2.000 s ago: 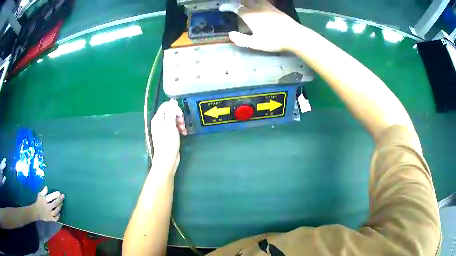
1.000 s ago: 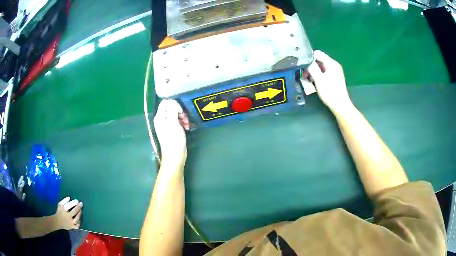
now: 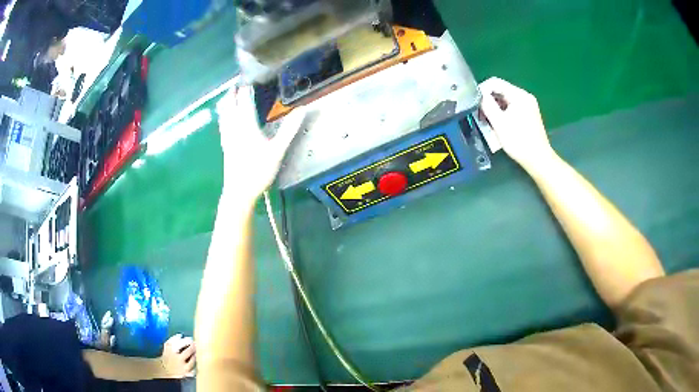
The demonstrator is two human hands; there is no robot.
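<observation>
A phone part (image 3: 313, 75) with a thin dark rim lies in the orange-edged fixture (image 3: 414, 40), under the raised, blurred press head (image 3: 306, 31). The grey metal press bed (image 3: 375, 115) is in front of it. Below, the blue base has a black panel with yellow arrows and a red stop button (image 3: 392, 184). My left hand (image 3: 259, 145) is at the bed's left edge, fingers spread, blurred, holding nothing. My right hand (image 3: 512, 116) is curled at the right side of the base; its fingertips are partly hidden and I see no held part.
A yellowish air hose (image 3: 295, 268) and a black cable run left of the base. A blue shiny heap (image 3: 142, 305) lies at the left on the green bench. Another person's hand (image 3: 178, 355) is near it. Black trays (image 3: 113, 122) on red stand at the back left.
The press head has risen and the phone part shows in the fixture again. My left hand has left the base's left side and moved up beside the bed. The view has tilted and turned left.
</observation>
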